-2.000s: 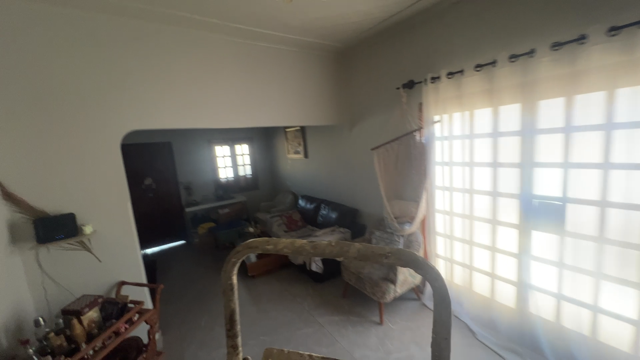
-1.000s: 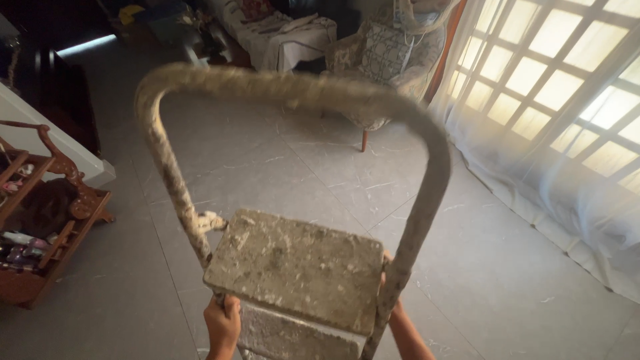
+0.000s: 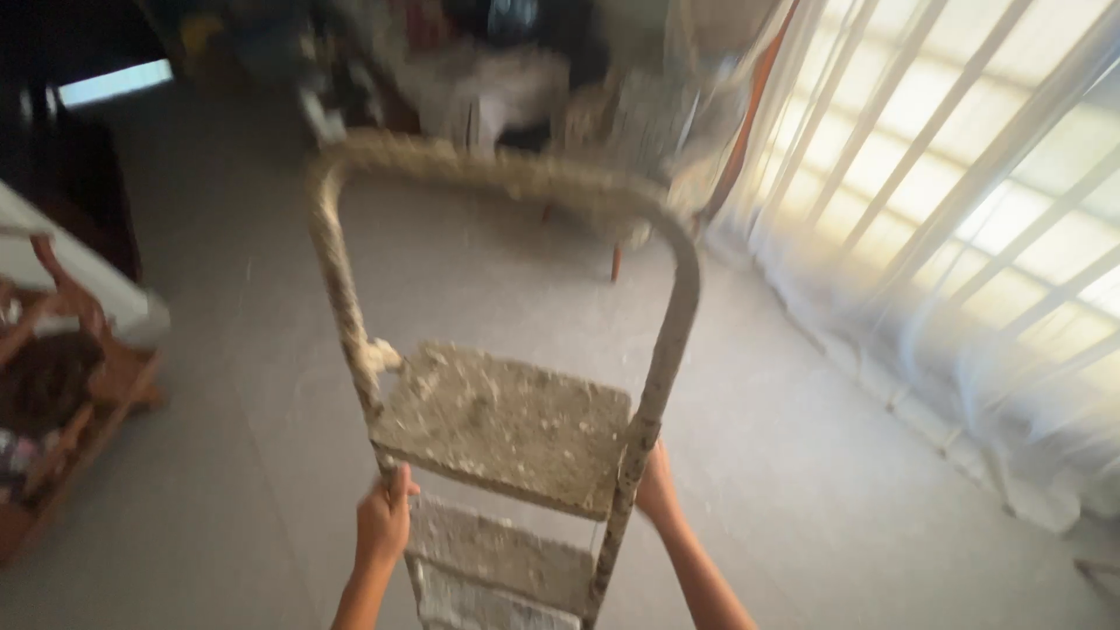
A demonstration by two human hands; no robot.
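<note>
A paint-spattered stepladder (image 3: 507,429) stands upright in the middle of the view, its curved top rail arching above a flat top platform. Lower steps show beneath the platform. My left hand (image 3: 385,516) is closed around the ladder's left side rail, just below platform height. On the opposite side, my right hand (image 3: 656,486) is at the right side rail, level with the platform; its fingers are mostly hidden behind the rail.
Sheer white curtains (image 3: 919,350) hang to the floor at the right before a bright gridded window. A wooden cart (image 3: 96,394) holding objects stands at the left. Blurred, an upholstered chair (image 3: 647,131) and cloth-covered furniture (image 3: 516,87) are at the back.
The view has tilted down from the room since two seconds ago. Both hands, unseen then, show at the ladder's side rails one second ago and now.
</note>
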